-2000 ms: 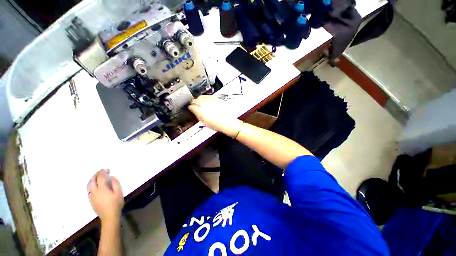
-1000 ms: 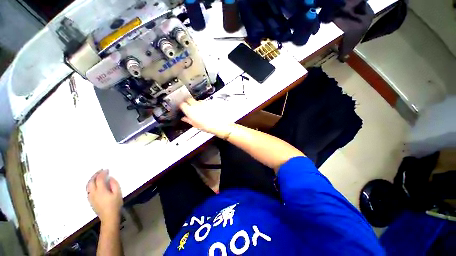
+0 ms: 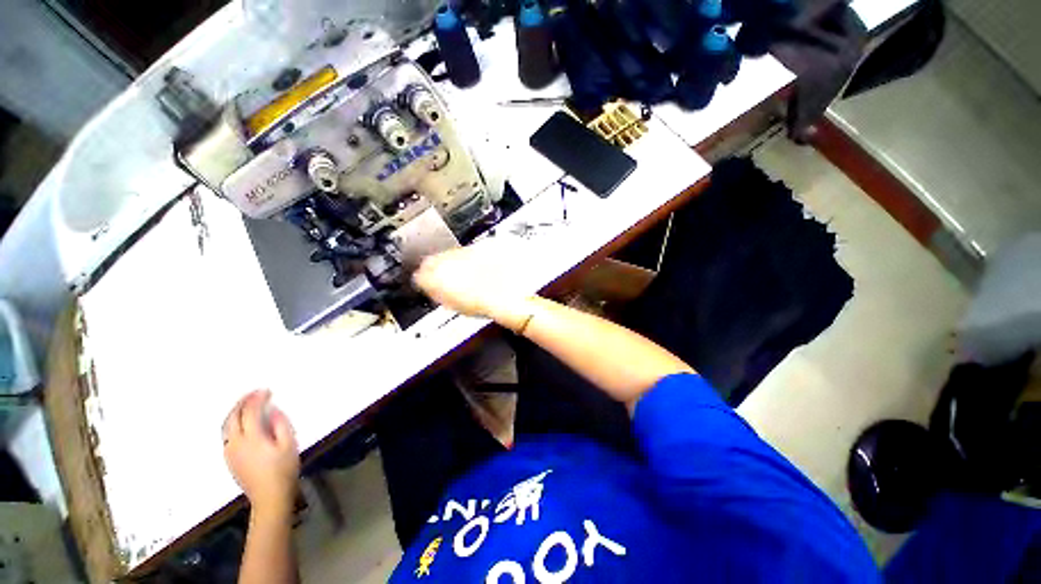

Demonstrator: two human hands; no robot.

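The off-white overlock machine (image 3: 388, 154) stands on the white table (image 3: 171, 354), with a grey plate (image 3: 299, 274) at its left. My right hand (image 3: 457, 283) is at the lower front of the machine, just below a pale cover (image 3: 425, 236). Its fingertips are bent against the dark metal parts, and I cannot tell if they hold anything. My left hand (image 3: 263, 445) rests at the table's front edge, fingers slightly curled and thumb apart, with no cloth in it. No cloth shows under the needle area.
A black phone (image 3: 582, 153) and brass-coloured bobbins (image 3: 618, 123) lie right of the machine. Thread spools with blue ends (image 3: 457, 48) and dark cloth are behind them. A black cloth bundle (image 3: 748, 280) hangs at the table's right front. A round black object (image 3: 889, 473) is on the floor.
The view has shifted a little. My right hand has moved down from the pale cover to just below it, and its fingers are more bent. My left hand has stayed at the table edge.
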